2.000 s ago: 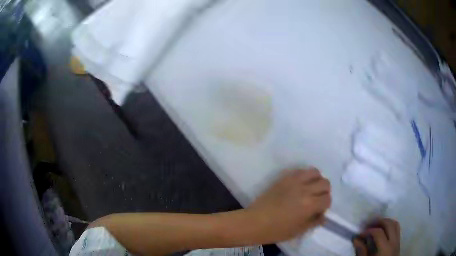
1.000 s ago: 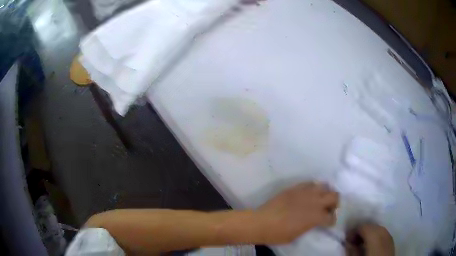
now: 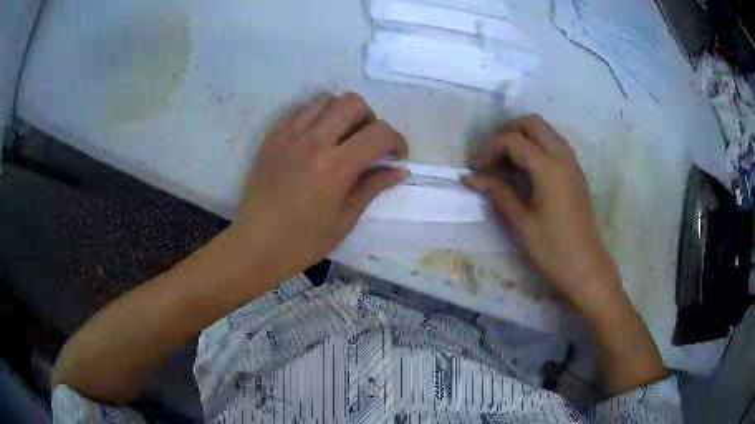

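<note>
A small white fabric piece (image 3: pixel 422 204) lies flat on the white table near its front edge, with its far edge turned into a narrow fold. My left hand (image 3: pixel 323 170) pinches the left end of the fold between thumb and fingers. My right hand (image 3: pixel 534 182) pinches the right end. A thin strip runs along the fold between my fingertips; whether the metal ruler is inside the fold cannot be told. Pressed white strips (image 3: pixel 439 58) lie in rows just beyond my hands.
The iron (image 3: pixel 712 257) stands at the right edge on the table. Larger white pieces (image 3: pixel 617 41) lie at the rear right. Patterned cloth (image 3: pixel 728 108) is at the far right. The table (image 3: pixel 232 58) has yellow-brown stains, one at the front edge. Dark floor shows at the left.
The view has swung right and down, bringing the iron and both hands into the middle. The grey strip seen between my hands earlier is now a white folded edge held at both ends.
</note>
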